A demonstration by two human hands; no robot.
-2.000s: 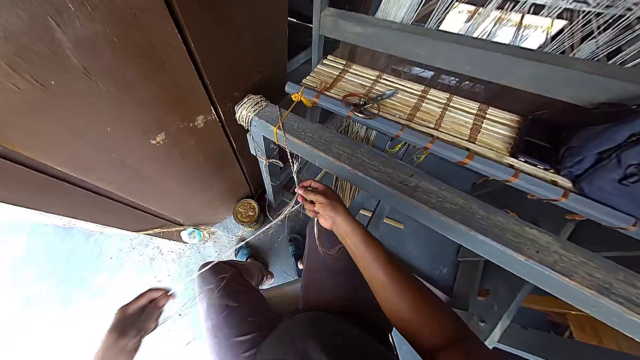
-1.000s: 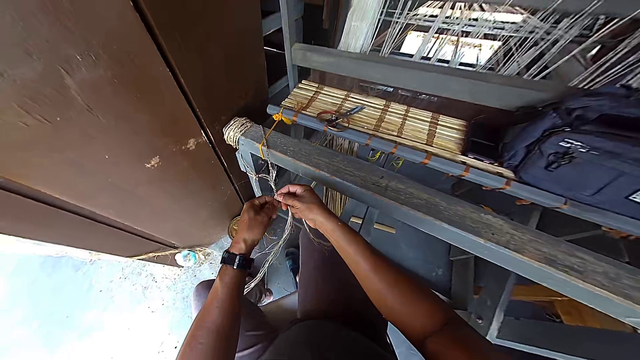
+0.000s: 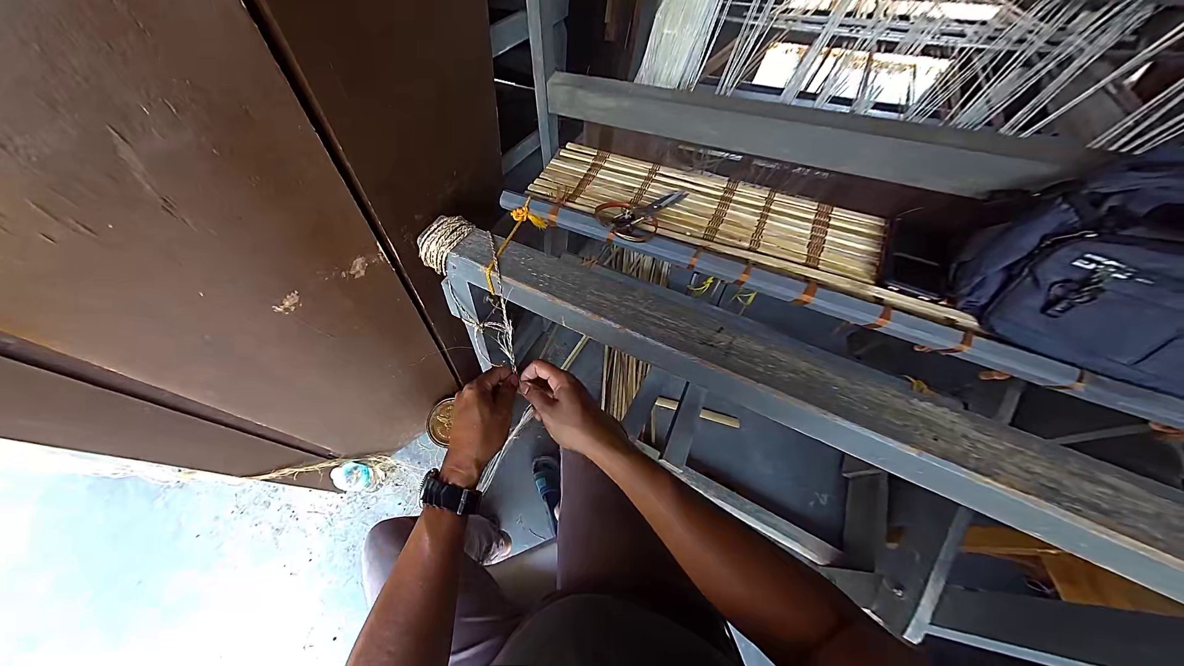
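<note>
My left hand (image 3: 483, 414), with a dark watch on its wrist, pinches a bundle of pale plant-fibre strands (image 3: 507, 344) below the end of a grey wooden beam (image 3: 684, 319). Close beside it, my right hand (image 3: 555, 393) has thumb and fingertips together at the same strands. The bundle rises to the beam near a yellow cord (image 3: 492, 268), and loose ends trail below my hands. A coil of twisted fibre rope (image 3: 444, 243) wraps the beam's end. Scissors (image 3: 638, 217) lie on a slatted mat (image 3: 721, 213) behind the beam.
A brown panel (image 3: 203, 203) stands at the left, with a round tin (image 3: 442, 422) by its foot. A dark blue backpack (image 3: 1091, 268) rests at the right. White threads (image 3: 832, 65) stretch across the loom behind. My legs are under the beam.
My left hand has come from the lower left, where it was apart two seconds ago, up to the strands beside my right hand. Both hands stay close together since one second ago.
</note>
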